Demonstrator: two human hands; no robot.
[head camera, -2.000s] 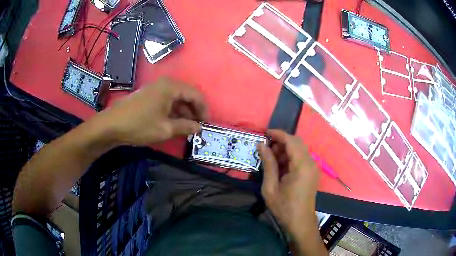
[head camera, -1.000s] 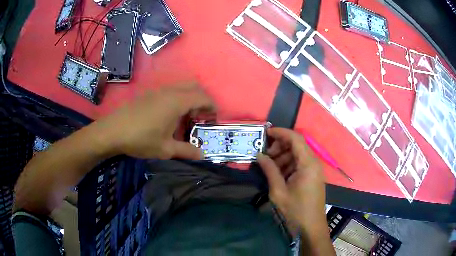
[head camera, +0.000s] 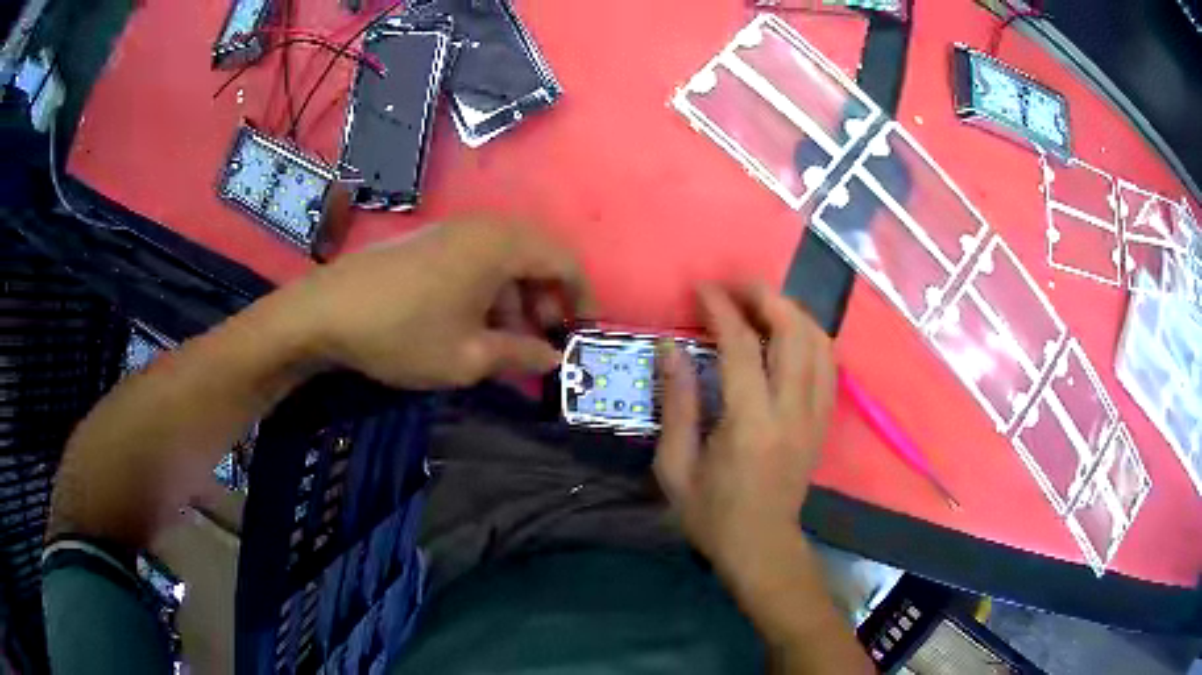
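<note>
An LED light module (head camera: 617, 380) lies at the near edge of the red mat, with its pale, yellow-dotted board facing up and a white outline around it. My left hand (head camera: 455, 310) is at its left end, with fingertips by the upper left corner. My right hand (head camera: 749, 422) lies over its right part, thumb and fingers around it, and hides that end. The right fingers are slightly blurred. Whether the left fingertips grip the module cannot be told.
A gasket sheet (head camera: 910, 227) runs diagonally right of centre. A pink pointed tool (head camera: 896, 429) lies right of my right hand. Wired modules (head camera: 280, 185) and face-down modules (head camera: 398, 112) lie upper left. Another module (head camera: 1012, 102) and liner sheets (head camera: 1167, 343) are at the right.
My right hand has moved from the module's right end onto its right part, covering it. The whole view has shifted, with the bench things appearing farther right.
</note>
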